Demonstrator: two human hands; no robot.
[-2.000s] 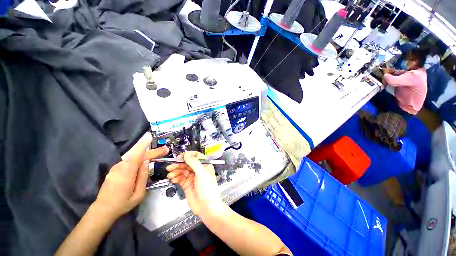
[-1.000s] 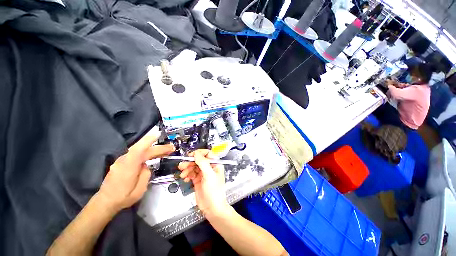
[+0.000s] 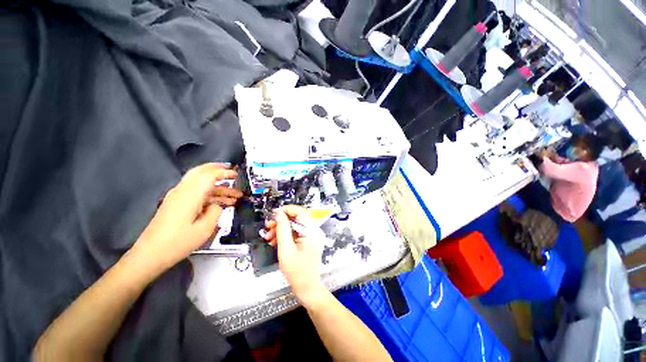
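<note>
The white overlock machine (image 3: 322, 127) stands on the table with its front open. Its loopers and thread guides (image 3: 265, 200) show below the blue stripe. My left hand (image 3: 190, 212) is at the left end of the open front, fingers bent and a little apart, with nothing visible in it. My right hand (image 3: 296, 244) is in front of the open works, thumb and fingertips pinched on the light, thin tweezers (image 3: 297, 228), which are mostly hidden by the fingers. Whether there is thread at the fingertips cannot be seen.
Dark grey cloth (image 3: 78, 127) is heaped at the left. Lint clumps (image 3: 346, 244) lie on the machine bed. Thread cones (image 3: 464, 48) stand behind. A blue crate (image 3: 432, 318) with a phone (image 3: 397, 297) and a red bin (image 3: 467, 264) are at the right. A person in pink (image 3: 572, 185) sits beyond.
My left hand has drawn back from the loopers to the machine's left end, and its fingers have bent. The tweezers, earlier lying across between both hands, now show only at my right fingertips. The view has shifted.
</note>
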